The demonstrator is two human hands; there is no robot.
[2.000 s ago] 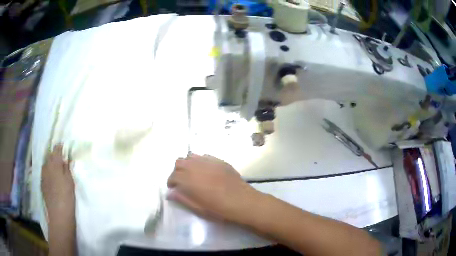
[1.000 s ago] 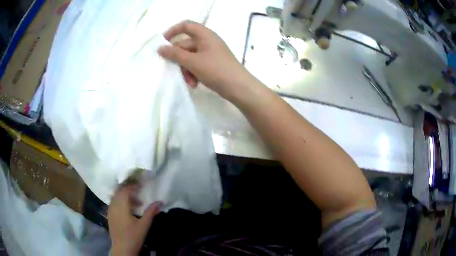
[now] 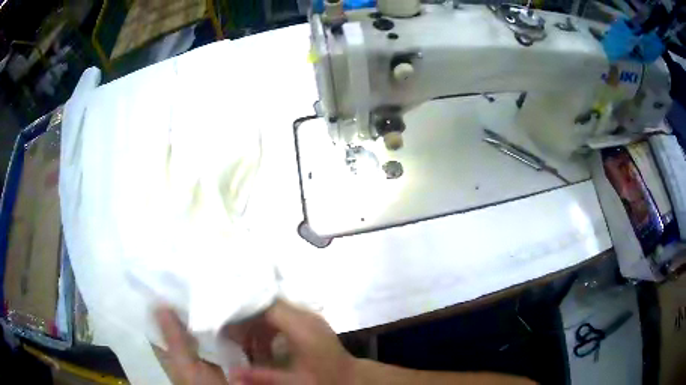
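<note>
The white garment piece (image 3: 150, 195) spreads over the left part of the machine table and hangs over its front edge. My right hand (image 3: 289, 346) is at the bottom centre, fingers curled on the cloth edge, blurred. My left hand (image 3: 184, 350) is just left of it, partly covered by cloth and blurred, with fingers on the fabric. The sewing machine head (image 3: 451, 68) stands right of the cloth. The presser foot area (image 3: 353, 156) is brightly lit, with no cloth under it. A round metal disc (image 3: 393, 169) lies beside it.
Thread snips (image 3: 523, 154) lie on the machine bed. A phone (image 3: 635, 192) stands in an open box at right. Black-handled scissors (image 3: 594, 338) lie on a pale lower shelf. A cardboard box (image 3: 34, 225) is at the left, and a wooden-topped stand (image 3: 154, 26) behind.
My right hand has moved down from the upper cloth to its front edge, close to my left hand. The cloth now lies flatter and wider over the table. The camera view has shifted.
</note>
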